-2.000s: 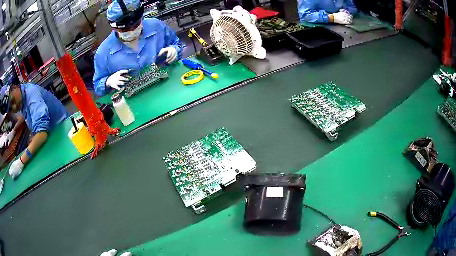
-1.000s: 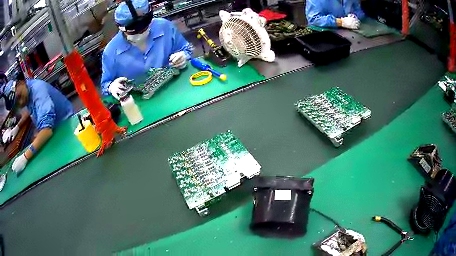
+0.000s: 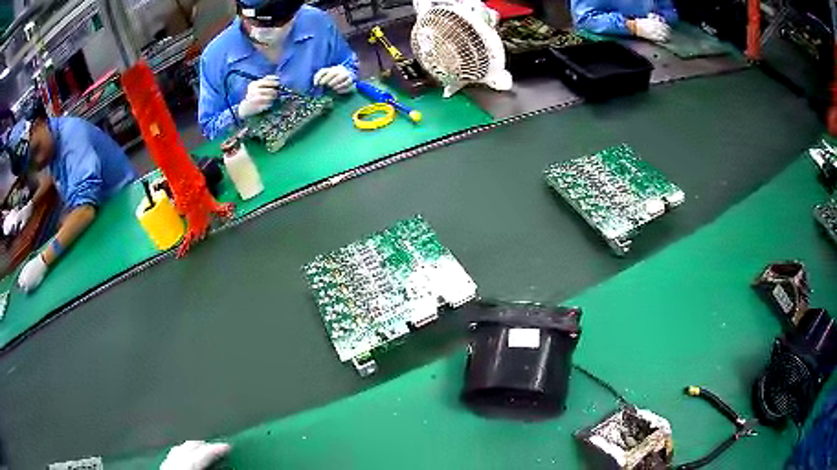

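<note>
A white-gloved hand, by its place my left hand (image 3: 193,455), shows at the bottom edge, left of centre. It is small and cut off, with fingers pointing right; whether it holds anything cannot be told. My right hand is not in view. A populated green circuit board (image 3: 390,289) lies on the dark green conveyor belt (image 3: 229,330) in front of me. A second circuit board (image 3: 613,193) lies farther right on the belt. A black round housing with a white label (image 3: 520,363) stands on the green mat at the near board's lower right.
A soldering iron stand (image 3: 629,439), dark-handled cutters (image 3: 734,422) and a black fan-like housing (image 3: 789,372) lie at right. A pale object (image 3: 75,464) is cut off at bottom left. Across the belt, a person in blue works on a board near a white bottle (image 3: 242,170).
The gloved hand, out of view one second ago, shows again at the bottom edge. The pale object has appeared at bottom left. The whole view has shifted a little.
</note>
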